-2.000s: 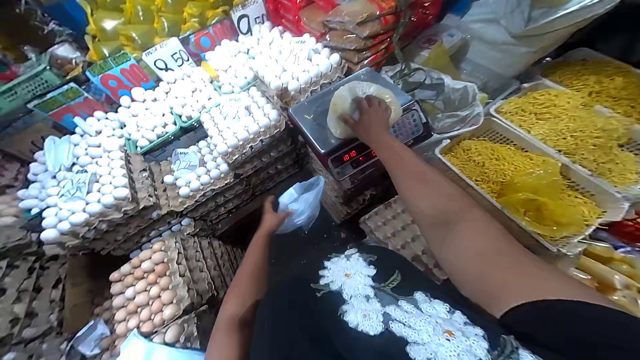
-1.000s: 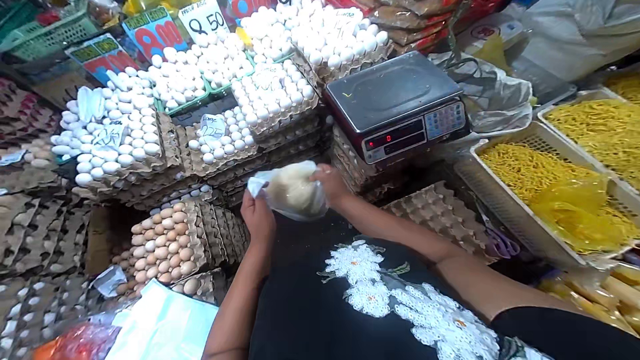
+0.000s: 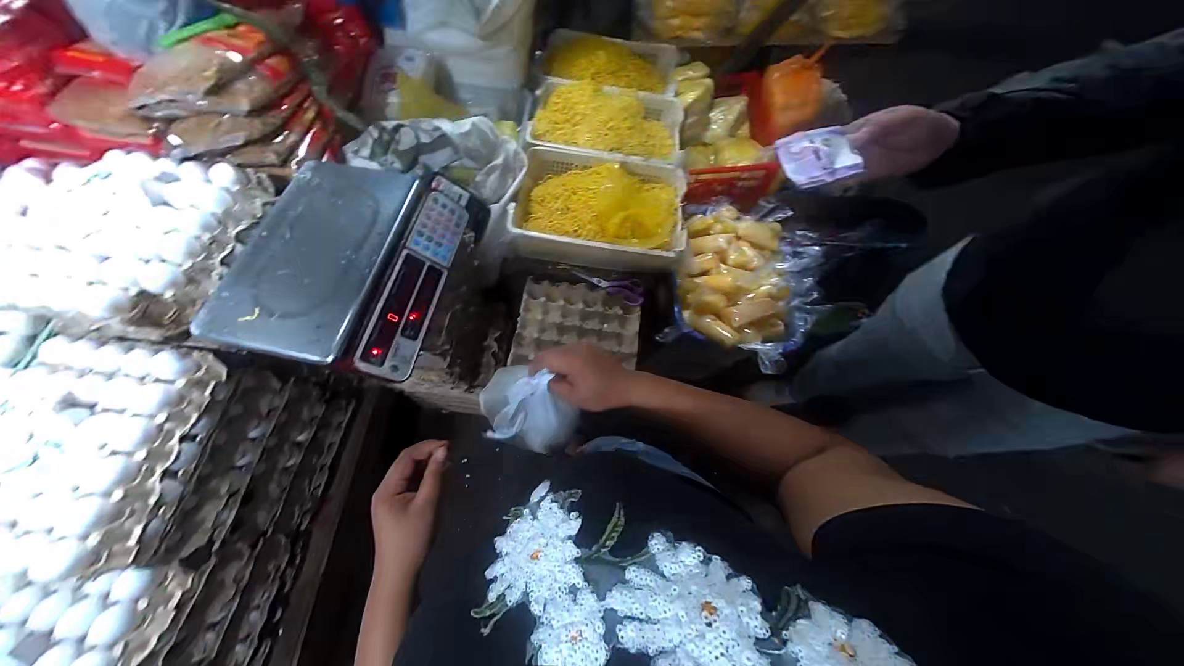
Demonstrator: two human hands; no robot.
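A knotted white plastic bag (image 3: pixel 530 413) hangs from my right hand (image 3: pixel 592 377), whose fingers grip its top in front of the egg tray stack. Left of the bag, my left hand (image 3: pixel 407 490) holds nothing, its fingers loosely curled with the thumb close to them. The digital scale (image 3: pixel 310 259) has a bare metal plate and lit red digits. At the upper right, another person's hand (image 3: pixel 902 143) holds out what look like folded banknotes (image 3: pixel 820 157).
White eggs (image 3: pixel 102 231) on stacked cardboard trays line the left. Baskets of yellow noodles (image 3: pixel 601 203) stand beyond an empty egg tray (image 3: pixel 578 319) with purple-handled scissors (image 3: pixel 624 289). Bagged yellow rolls (image 3: pixel 735 277) lie right of them.
The bag, earlier between both hands, is now knotted and in my right hand alone; my left hand has let go. The view has swung right, showing another person's hand with the notes.
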